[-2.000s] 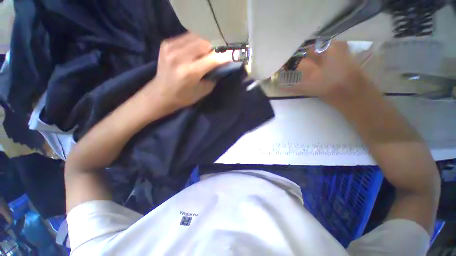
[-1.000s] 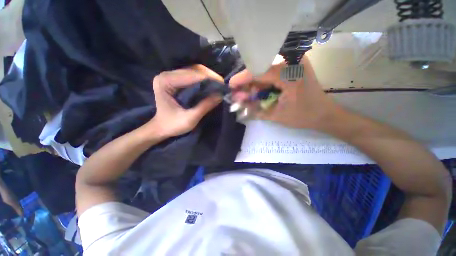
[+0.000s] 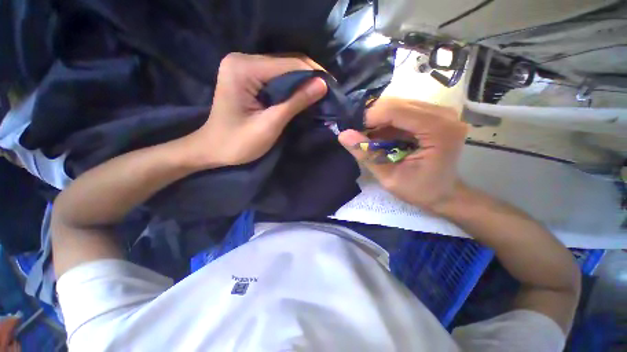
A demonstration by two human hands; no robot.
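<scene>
A large dark navy garment (image 3: 172, 75) fills the left and middle of the view. My left hand (image 3: 258, 113) pinches a fold of it between thumb and fingers near the centre. My right hand (image 3: 416, 148) is just right of that fold and holds small thread snips (image 3: 394, 152) with green and yellow parts in the palm. The metal tip of the snips shows beside my right thumb, against the dark cloth. Whether the tip touches a thread is too small to tell. The right fingertips touch or lie very close to the garment's edge.
The sewing machine head (image 3: 550, 41) stands at the upper right, with a lit needle area behind my hands. The white machine bed edge (image 3: 536, 206) with a printed scale runs below my right forearm. Blue crates (image 3: 447, 275) are underneath. A light cloth edge (image 3: 34, 155) shows at far left.
My right hand has left the machine head and come to the fold with the snips. My left hand keeps hold of the cloth. The view has shifted, showing more of the needle area.
</scene>
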